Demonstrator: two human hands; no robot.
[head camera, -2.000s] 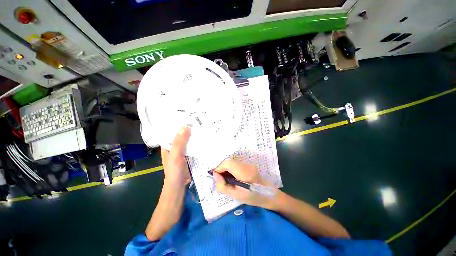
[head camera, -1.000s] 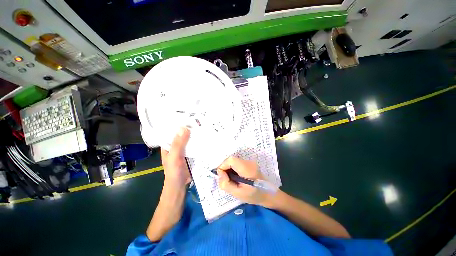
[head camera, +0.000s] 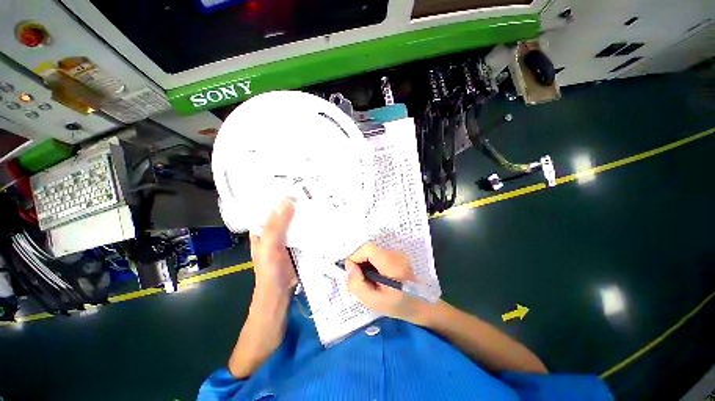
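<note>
My left hand (head camera: 272, 249) holds a white component reel (head camera: 290, 160), its thumb on the reel's lower face and its other fingers hidden beneath. The reel covers the left upper part of the record sheet (head camera: 401, 196). The sheet has a printed table and lies on a clipboard, whose teal edge (head camera: 388, 114) shows at the top. My right hand (head camera: 382, 280) is closed around a dark pen (head camera: 380, 276), with the pen's tip at the sheet just below the reel. What supports the clipboard is mostly hidden.
The green Sony bar (head camera: 353, 63) runs across the top, with dark tape feeders (head camera: 439, 102) below it. A keyboard (head camera: 76, 192) is on a shelf at left. A dark rounded item (head camera: 539, 67) sits on a brown holder at right. Cables with white connectors (head camera: 547, 170) hang over the green floor.
The pen and my right hand have shifted slightly right along the sheet. The reel is still in my left hand and has barely moved.
</note>
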